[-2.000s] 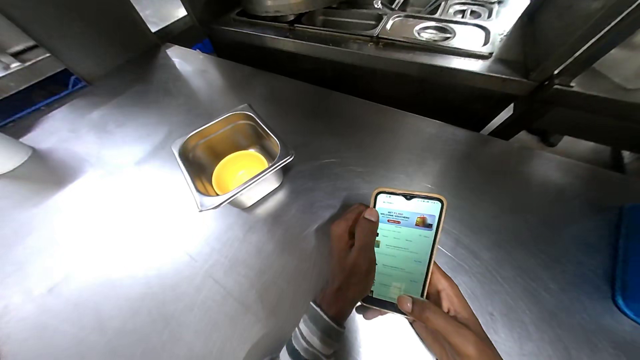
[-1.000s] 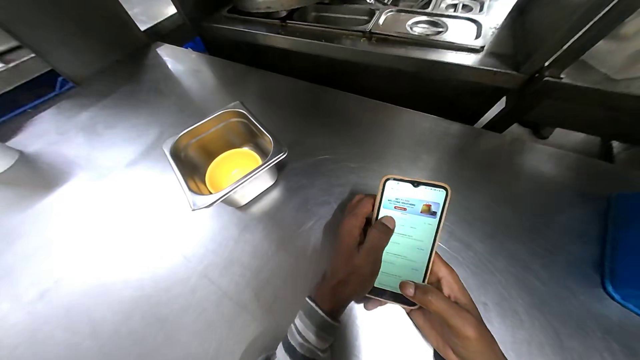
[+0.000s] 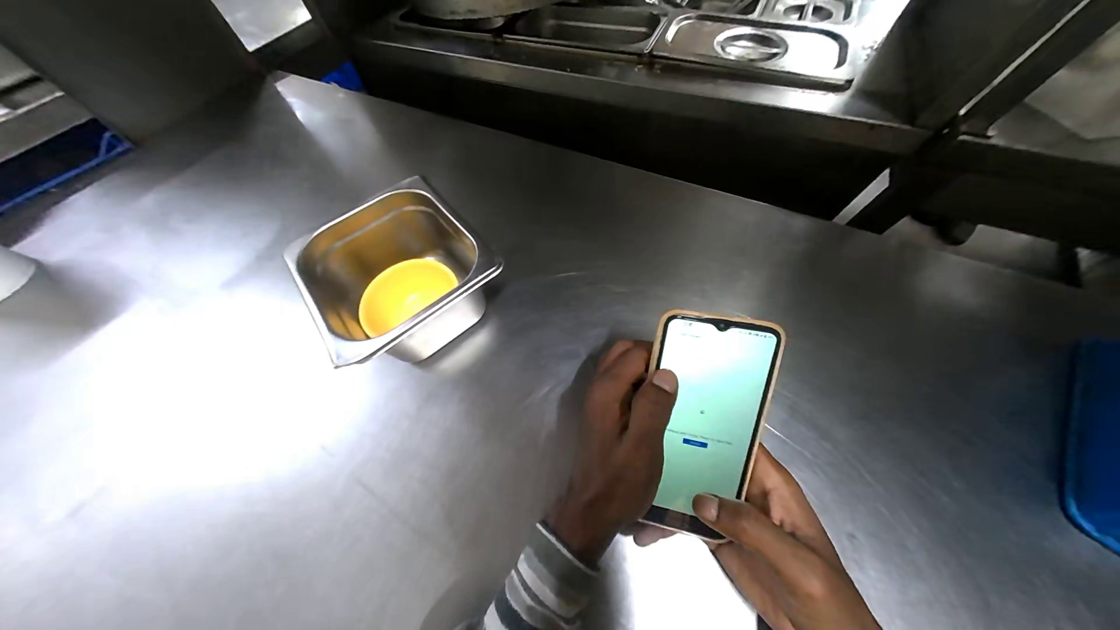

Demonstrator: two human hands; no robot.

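Observation:
A smartphone (image 3: 726,411) in a tan case is held upright over the steel worktop, its screen lit pale green and white with a small blue button. My left hand (image 3: 617,437), in a striped sleeve, grips its left edge, the thumb over the screen. Under the phone's lower right corner lies my right hand (image 3: 779,542), its thumb on the bottom edge. To the left of the hands, a square stainless steel food pan (image 3: 446,328) stands on the worktop, with a yellow bowl (image 3: 407,293) inside it.
The brushed steel worktop (image 3: 420,490) spans the view. A blue plastic tray or bin (image 3: 1094,437) is at the right edge, a white object (image 3: 13,271) at the left. Behind a dark gap is a counter with steel pans and a lidded pan (image 3: 752,48).
The phone's screen has gone from a page with a banner and list to a mostly blank page with a blue button. My left thumb has moved down from near the top of the screen.

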